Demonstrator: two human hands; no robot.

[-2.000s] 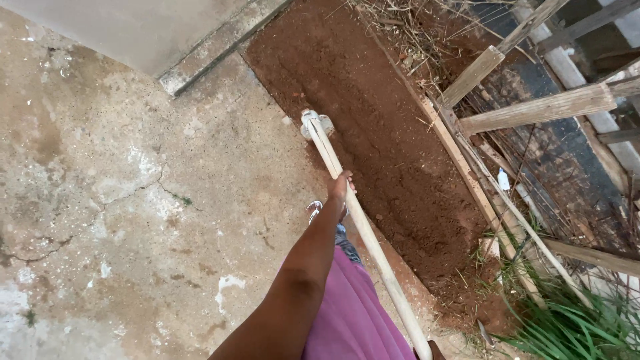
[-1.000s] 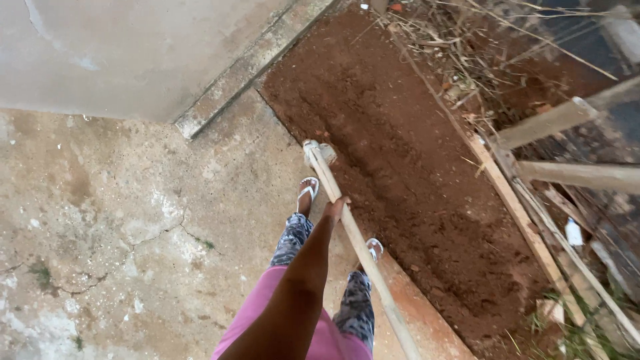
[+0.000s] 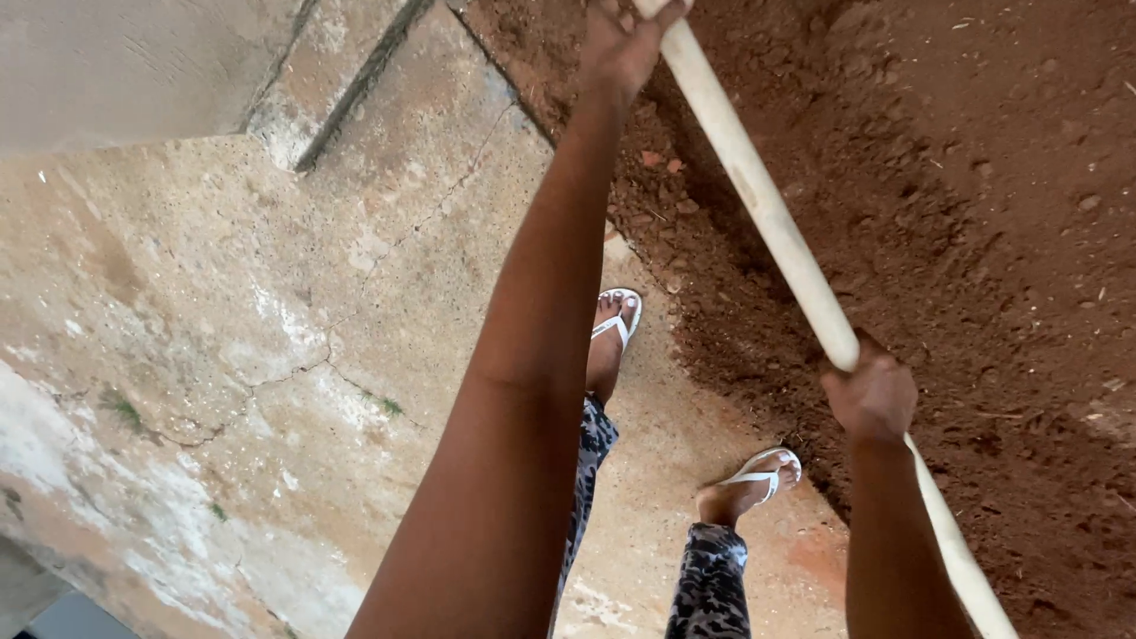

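A long pale wooden handle point(image 3: 768, 209) slants across the head view from the top centre to the bottom right. My left hand point(image 3: 621, 44) grips it near the top edge of the frame. Lower down and to the right, my right hand point(image 3: 871, 390) is closed around the same handle. The tool's head is out of view beyond the top edge. Beneath the handle lies loose reddish-brown soil point(image 3: 994, 293), with a darker furrow running along its left side.
My feet, in white flip-flops point(image 3: 619, 327), stand on cracked concrete point(image 3: 426, 293) beside the soil. A raised concrete ledge point(image 3: 328, 80) and a grey wall point(image 3: 133, 71) are at the upper left. Small reddish fragments point(image 3: 652, 160) lie on the soil.
The handle's far end, seen in both earlier frames, has left the view. My right hand now shows on the handle's lower part. The view sits closer over the soil and my feet.
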